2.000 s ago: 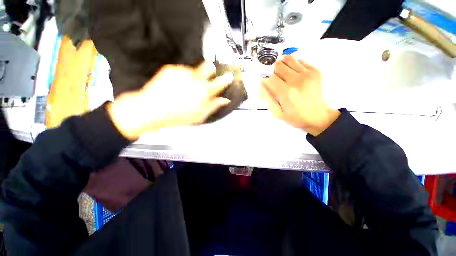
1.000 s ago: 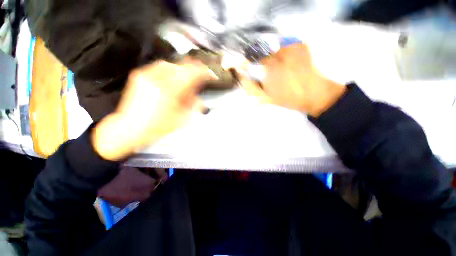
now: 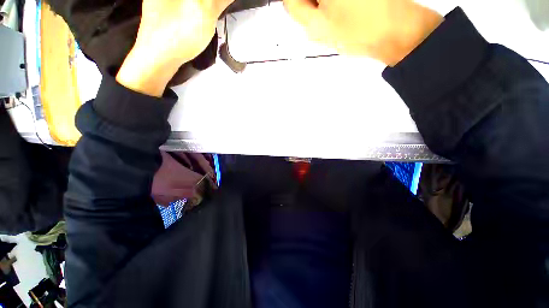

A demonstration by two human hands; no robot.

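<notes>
Dark brown cloth (image 3: 102, 30) lies bunched on the white machine table (image 3: 289, 108) at the upper left, with a narrow curled edge showing right of my left wrist. My left hand (image 3: 174, 33) lies over the cloth, its fingertips cut off by the top edge, so its grip cannot be told. My right hand (image 3: 361, 27) is at the top centre right, above the table. Its fingertips are also at or past the top edge, and what they hold is hidden. The needle area is out of view.
A ruler-marked front edge (image 3: 385, 151) runs across the table. A yellow-orange strip (image 3: 55, 78) is at the left, beside a grey machine part (image 3: 12, 63). Maroon-brown cloth (image 3: 174, 180) and blue crates (image 3: 404, 173) show below the table. Dark and green cloth pieces lie at lower left.
The view has tilted down, so hands, cloth and table sit higher in the picture and the machine head has left view. The hands stay near the cloth at the top.
</notes>
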